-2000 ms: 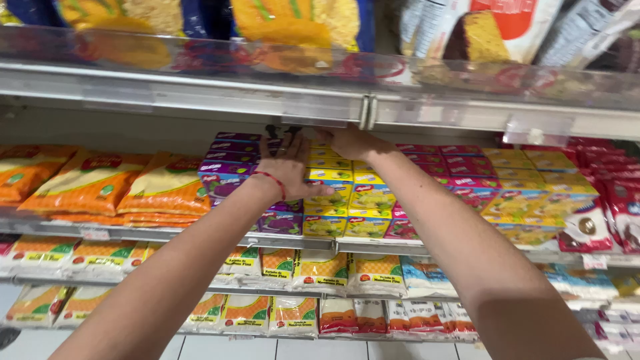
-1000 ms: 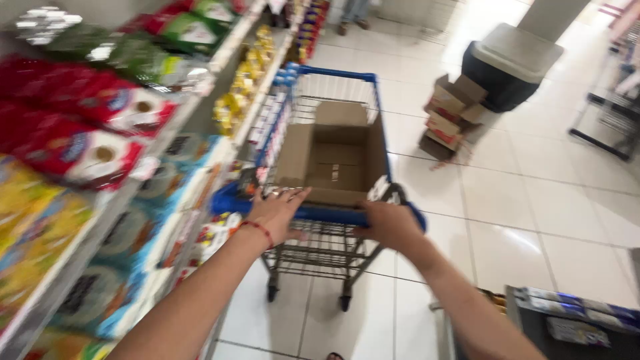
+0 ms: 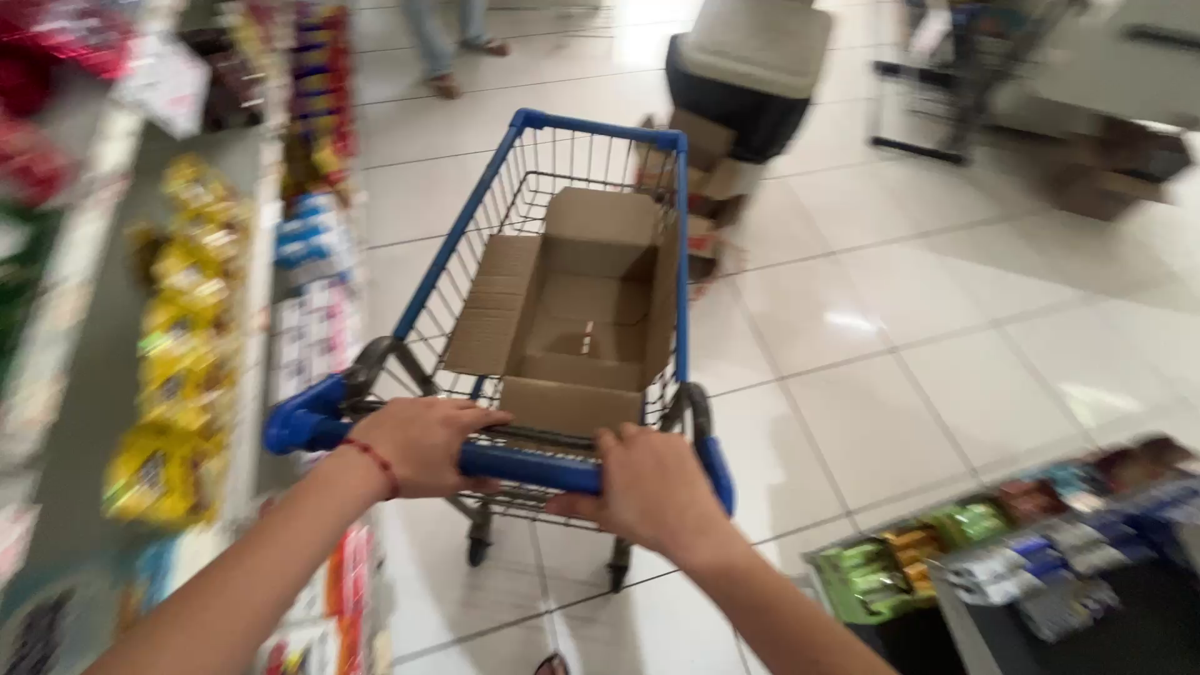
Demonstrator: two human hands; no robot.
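Both my hands are on the blue handle (image 3: 530,469) of a wire shopping cart with a blue rim (image 3: 459,220). My left hand (image 3: 422,445), with a red cord bracelet at the wrist, grips the handle left of its middle. Toward the handle's right end, my right hand (image 3: 652,478) is wrapped around it, thumb underneath. An open cardboard box (image 3: 492,305) with its flaps folded out lies in the basket, and no goods show inside it.
Shelves with yellow packets (image 3: 183,347) run along the left. Ahead stands a dark bin with a light lid (image 3: 757,47), cardboard boxes (image 3: 703,244) beside it. A person's legs (image 3: 433,42) show at the top. Snack packets (image 3: 975,520) fill a rack at lower right.
Two seconds ago my hands were at small boxes on a shelf; one second ago they were on the cart handle, as now. The view has swung from the shelf to the aisle.
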